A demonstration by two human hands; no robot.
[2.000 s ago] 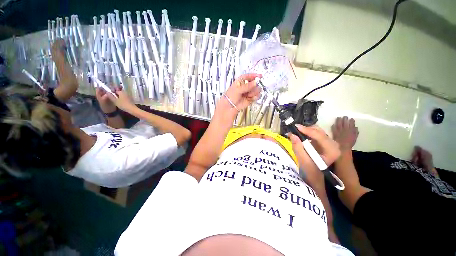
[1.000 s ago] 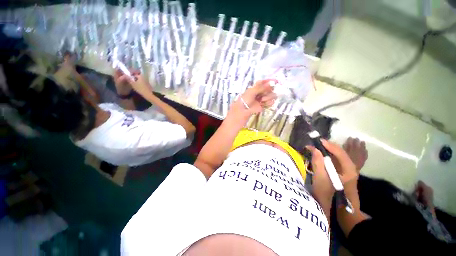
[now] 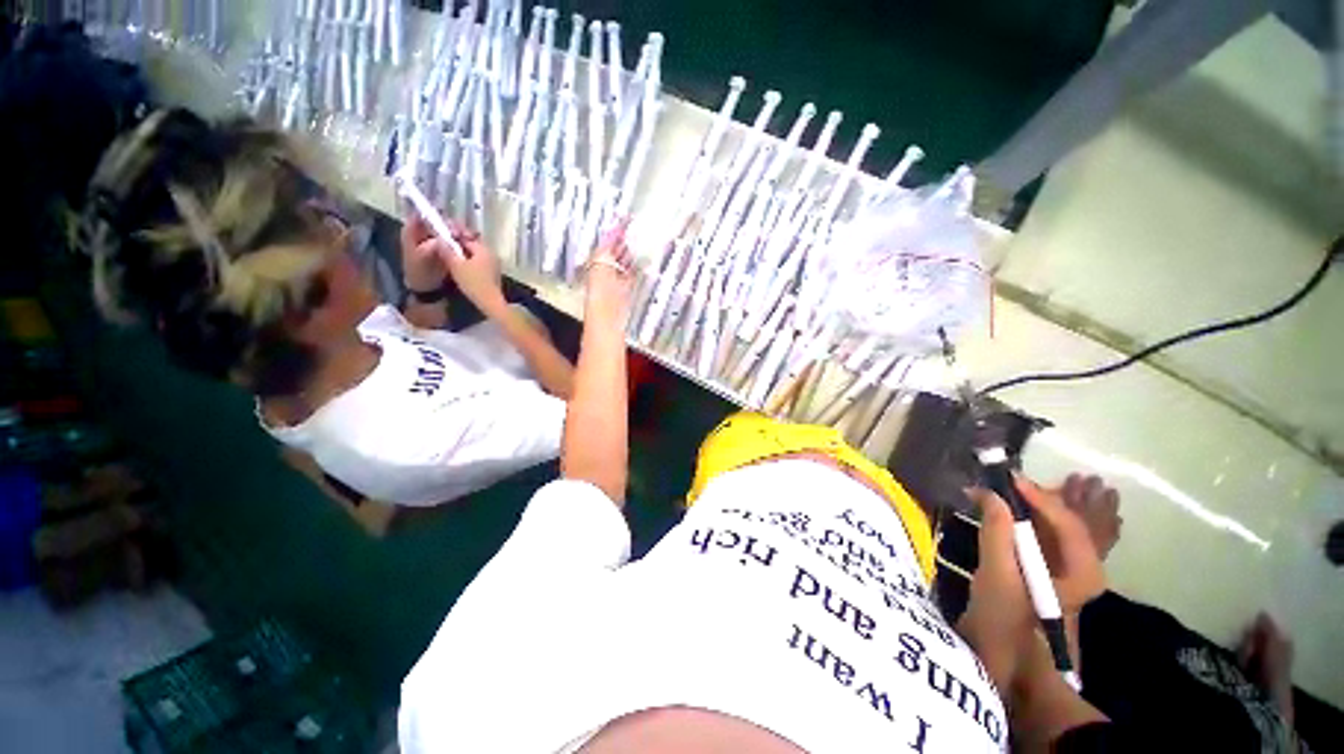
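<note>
My left hand (image 3: 610,254) is stretched out to the left, at the near edge of a dense row of slim white handle units (image 3: 568,140); its fingers are small and blurred, so I cannot tell whether they grip one. My right hand (image 3: 1041,542) is closed around the soldering iron (image 3: 1036,572), whose thin tip points up and away, above the dark crumpled block. More white units (image 3: 744,221) lie side by side in front of me. A crumpled clear plastic bag (image 3: 911,280) with a thin red line lies at their right end.
A person in a white shirt (image 3: 442,420) sits at left, holding a white unit. The dark block (image 3: 943,449) sits at the bench edge. A black cord (image 3: 1150,357) curves across the cream surface (image 3: 1179,442). Another person's hand (image 3: 1092,511) is beside my right hand.
My left hand has left the area by the bag and moved left to the farther row of units. The iron stays in my right hand, now held more upright. The view has shifted left.
</note>
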